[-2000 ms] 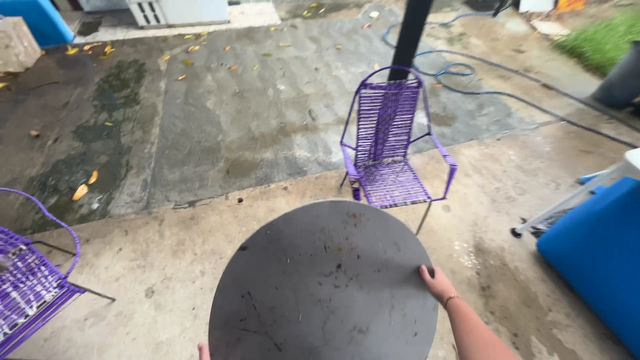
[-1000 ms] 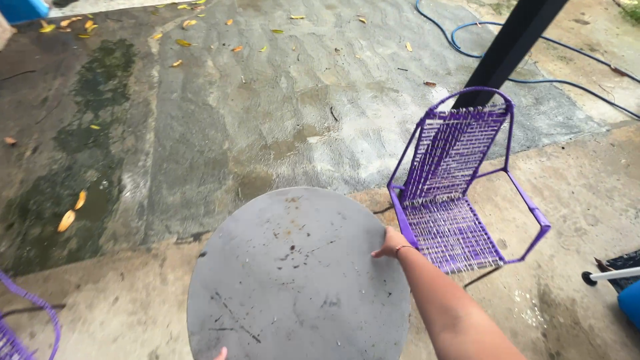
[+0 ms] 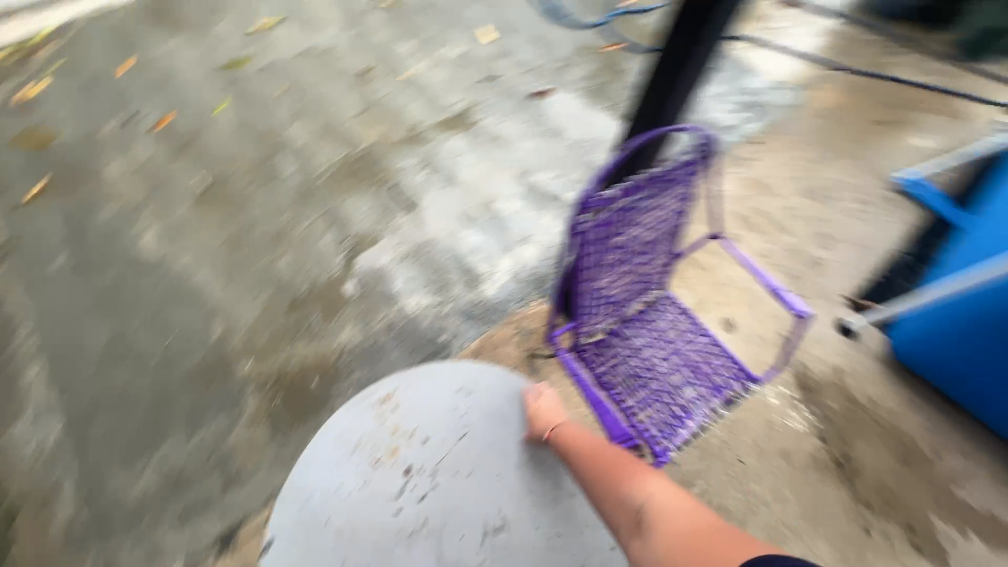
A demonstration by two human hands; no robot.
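Observation:
A round grey tabletop [image 3: 441, 480] with dark scratches and specks fills the bottom middle of the view. My right hand [image 3: 543, 411], with a thin band at the wrist, grips its upper right edge, the fingers hidden beneath the rim. My left hand is out of the frame. Just right of the tabletop, near my right forearm, stands a purple woven-cord armchair [image 3: 661, 362] with a metal frame. The picture is blurred.
A black post [image 3: 681, 71] rises behind the chair. At the right is a blue object [image 3: 961, 315] with pale metal legs. A blue hose [image 3: 583, 16] and a dark cable [image 3: 882, 75] lie on the wet concrete, with scattered leaves.
The view has swung to the right since a second ago. The tabletop has moved nearer the bottom edge, still in my right hand. My left fingertips, seen earlier at its lower edge, are now out of view.

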